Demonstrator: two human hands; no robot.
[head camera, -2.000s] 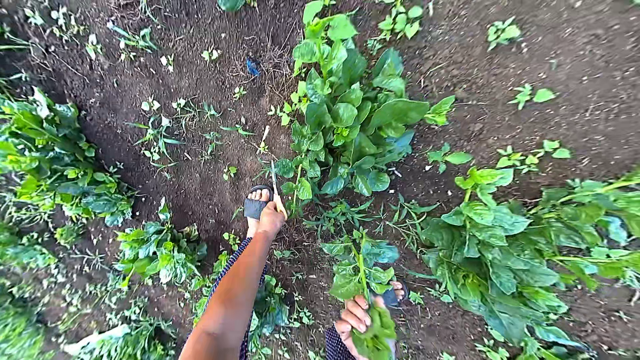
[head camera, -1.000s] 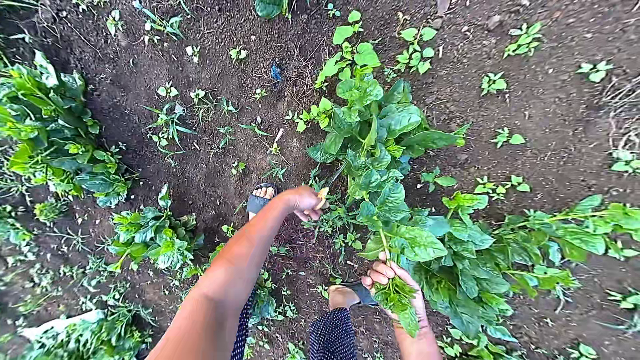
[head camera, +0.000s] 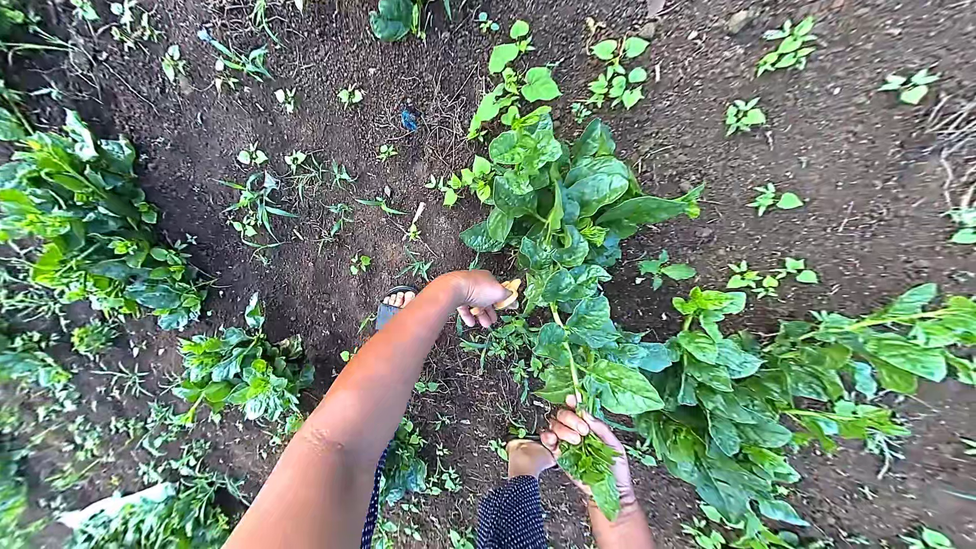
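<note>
My left hand (head camera: 482, 296) holds a yellowish handle (head camera: 506, 296), with fingers curled round it, beside the left edge of a leafy green plant (head camera: 568, 183); any blade on it is not visible. Lower right, my right hand (head camera: 583, 435) grips the pale stem (head camera: 566, 347) of a leafy shoot. Its leaves (head camera: 621, 385) spread above the hand, and a leafy tip (head camera: 595, 465) hangs over the palm. The shoot's upper part overlaps the standing plant, so I cannot tell where it joins.
A large leafy heap (head camera: 732, 412) lies right of my right hand. More leafy plants (head camera: 99, 221) grow at the left, with a smaller clump (head camera: 242, 374) nearer. My sandalled foot (head camera: 393, 303) is on the soil beside my left forearm. Small weeds dot the ground; a white object (head camera: 114, 505) lies lower left.
Two seconds ago a long thin blade showed at my left hand; it is not visible now. My right hand has gone from a loose leafy piece to the stem of a longer shoot.
</note>
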